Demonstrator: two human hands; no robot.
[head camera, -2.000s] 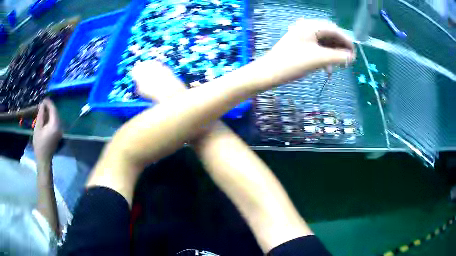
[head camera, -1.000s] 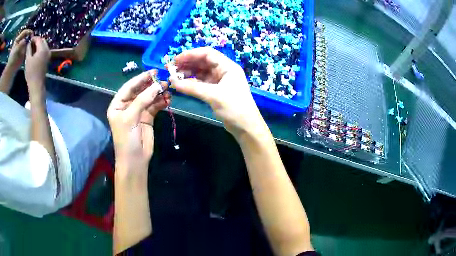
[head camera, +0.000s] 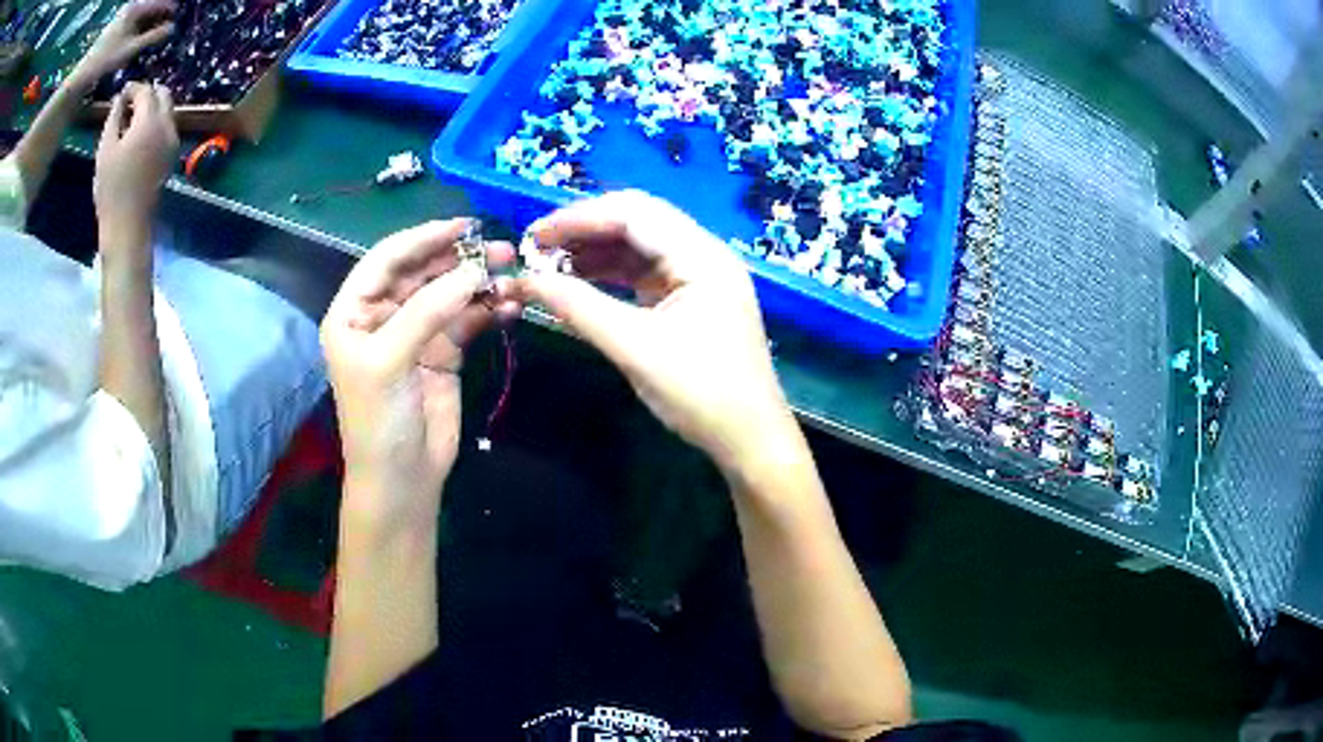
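My left hand (head camera: 414, 326) holds a small silver and brass-coloured wired unit (head camera: 475, 261) between thumb and fingertips. Its thin red and dark lead hangs down to a tiny white connector (head camera: 485, 444). My right hand (head camera: 660, 305) pinches a small white plastic part (head camera: 546, 261) just to the right of the unit. The two hands are close together above the bench's front edge. Whether the white part touches the unit is too small to tell.
A large blue tray (head camera: 697, 225) of mixed plastic parts lies ahead, a smaller blue tray (head camera: 380, 83) left of it. A wired unit (head camera: 398, 170) lies on the bench. A ribbed blister tray (head camera: 1066, 261) with units is at right. A neighbouring person (head camera: 116, 392) sits left, near an orange tool (head camera: 208, 157).
My crossed arms have uncrossed and my hands have come together in front of me. Since one second ago they have shifted slightly right and down in view. The neighbour's one hand has moved over the box.
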